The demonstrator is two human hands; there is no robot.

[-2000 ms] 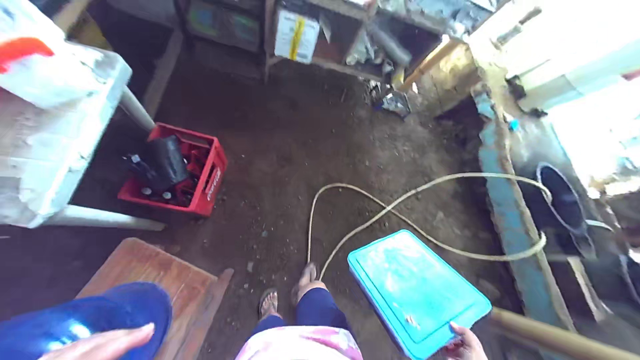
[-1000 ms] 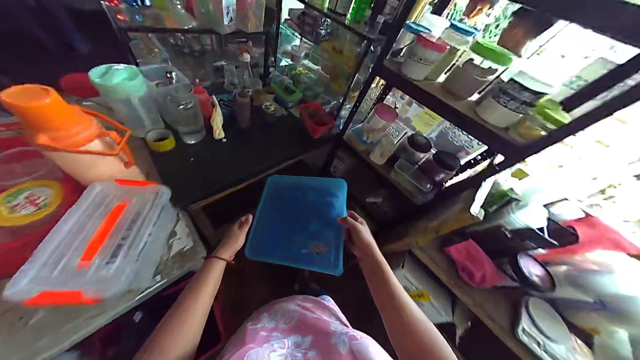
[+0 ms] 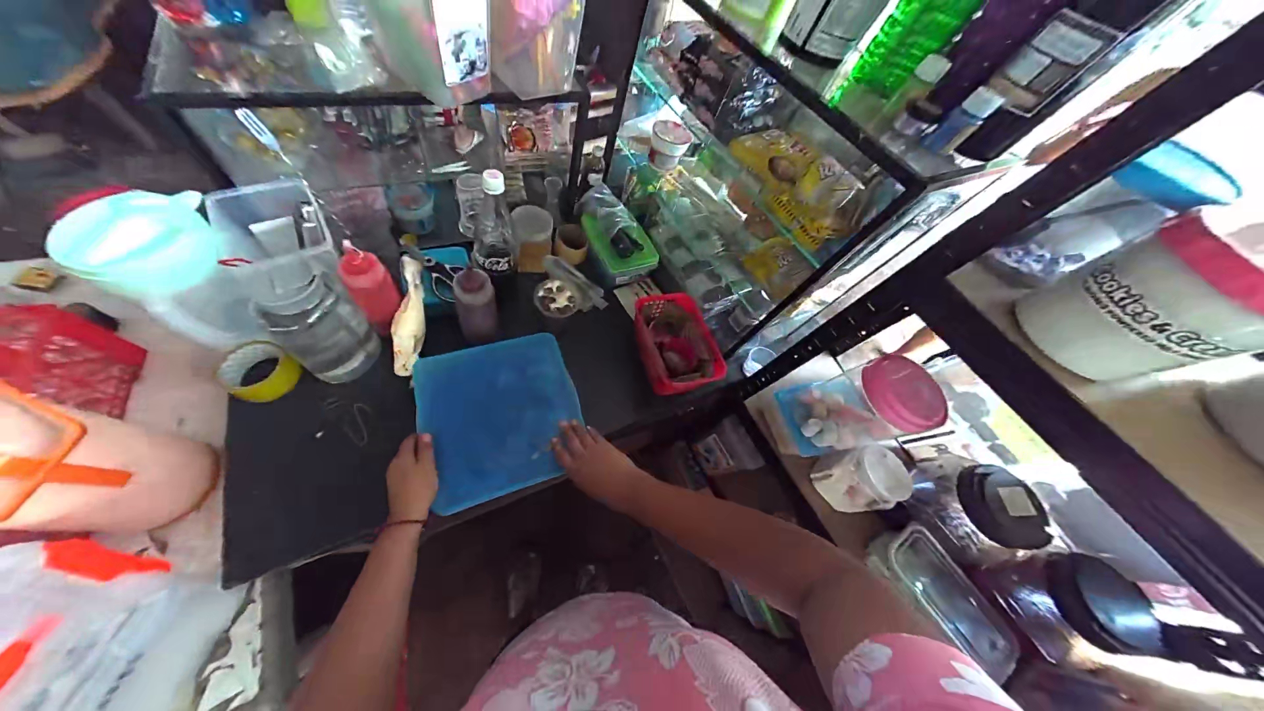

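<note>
A blue rectangular plastic container with a lid (image 3: pixel 499 420) lies on the black table top, at its front edge. My left hand (image 3: pixel 411 481) grips the container's left side near the front corner, thumb and fingers against the edge. My right hand (image 3: pixel 592 462) rests at its right front corner with the fingertips on the lid. Just behind the container are a cream-coloured squeeze bag (image 3: pixel 409 316) and a dark sauce bottle (image 3: pixel 476 304). A red squeeze bottle (image 3: pixel 369 286) stands farther left.
A roll of yellow tape (image 3: pixel 259 372), a clear jar (image 3: pixel 326 331) and scissors (image 3: pixel 351 420) are at the left. A red basket (image 3: pixel 679 344) stands at the right. Glass shelves rise behind; a rack with jars (image 3: pixel 1002 506) flanks the right side.
The blue container, held in both hands in front of the body one second ago, now lies on the black table top. The view has moved from the dirt floor to this table.
</note>
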